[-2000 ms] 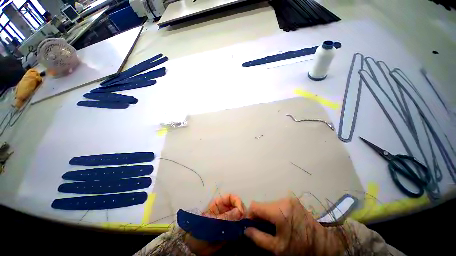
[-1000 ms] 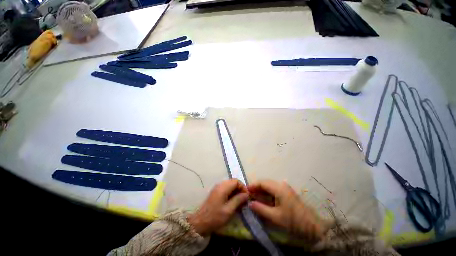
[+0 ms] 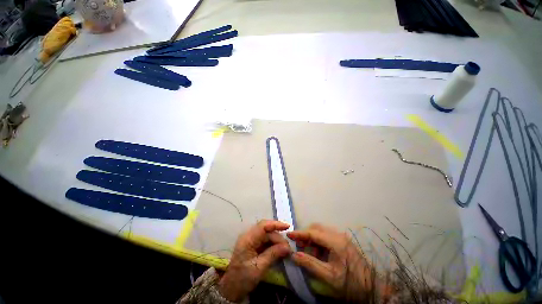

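A long fabric strap (image 3: 280, 184) lies wrong side up on the beige work sheet (image 3: 347, 145), white in the centre with a grey-blue border. Its far end points away from me and its near end hangs past the table edge. My left hand (image 3: 257, 256) pinches the strap from the left between thumb and fingers. My right hand (image 3: 327, 256) pinches it from the right, fingertips close to the left ones. A needle cannot be made out. Tiny shiny beads (image 3: 347, 172) lie on the sheet right of the strap.
Dotted navy straps (image 3: 131, 205) lie in a row at left, fanned navy straps (image 3: 184, 53) at upper left. A thread cone (image 3: 454, 88), single navy strap (image 3: 398, 63), grey outlined straps (image 3: 475, 148), scissors (image 3: 512, 252) and bead strand (image 3: 422, 166) are at right. Loose threads lie near the right hand.
The strap was navy side up in both hands, then turned wrong side up and laid lengthwise on the sheet. Both hands now pinch it near the table edge. The camera view has shifted.
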